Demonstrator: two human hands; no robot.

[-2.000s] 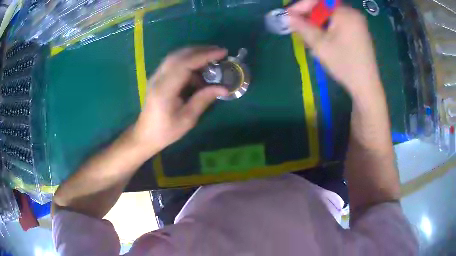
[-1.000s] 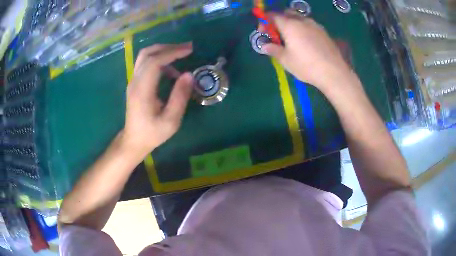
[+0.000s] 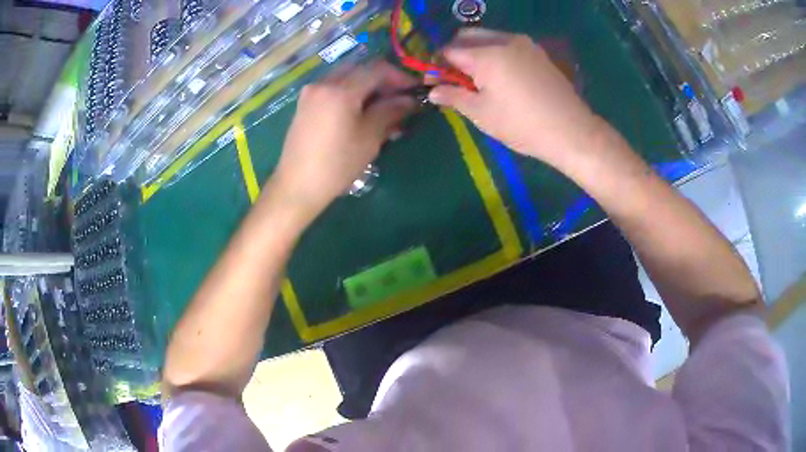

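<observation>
My right hand (image 3: 517, 93) is shut on a red-handled tool (image 3: 452, 76). A thin red curved length runs up from the tool to the top of the picture. My left hand (image 3: 331, 137) is close to the tool's left side, fingers curled; a small dark thing shows between the two hands, but its shape and whether the left fingers grip it are unclear. The shiny metal ring holder (image 3: 363, 182) lies on the green mat, mostly hidden under my left hand. One round metal part (image 3: 469, 10) lies on the mat near the top edge.
Clear plastic trays (image 3: 221, 71) stand ahead and to the left, with dark coil-like parts (image 3: 102, 265) at far left. Yellow tape (image 3: 482, 181) and blue tape (image 3: 514, 190) cross the mat. A green label (image 3: 390, 277) lies near the bench edge. More clear trays (image 3: 760, 22) are at far right.
My left hand has left the ring holder's side and moved up and right towards the tool. My right hand and the tool are now beside it. The view has shifted and turned.
</observation>
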